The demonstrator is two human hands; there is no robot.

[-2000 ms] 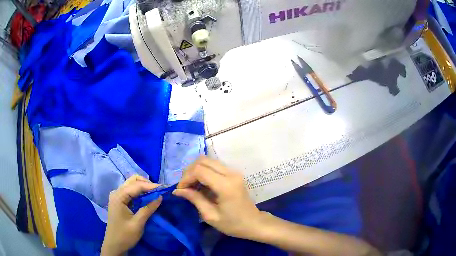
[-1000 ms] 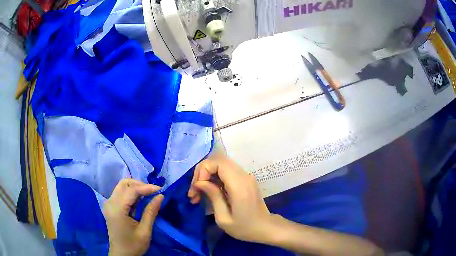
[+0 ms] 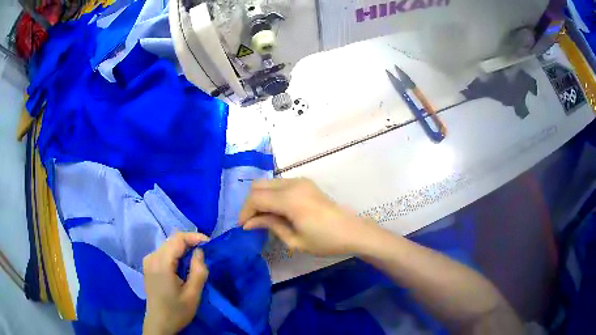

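My left hand (image 3: 175, 278) pinches the edge of a royal blue panel (image 3: 235, 268) between thumb and fingers, at the table's front left. My right hand (image 3: 294, 212) pinches the same edge a little to the right and higher, so the edge runs between the hands. The cloth hangs down below them. A light blue panel (image 3: 108, 196) and a light blue piece with a blue strip (image 3: 247, 160) lie behind and left of my hands. More royal blue cloth (image 3: 144, 131) spreads left of the sewing machine (image 3: 202, 55). The presser foot is hard to make out.
Thread snips (image 3: 418, 108) lie on the white table (image 3: 340, 144), right of the needle area. A dark worn patch (image 3: 506, 91) is further right. A printed ruler runs along the front edge. A red basket (image 3: 31, 33) shows at the far upper left.
My right hand, apart from the cloth a second ago, has moved up and now holds the royal blue edge. The edge is lifted between both hands. The view has shifted slightly.
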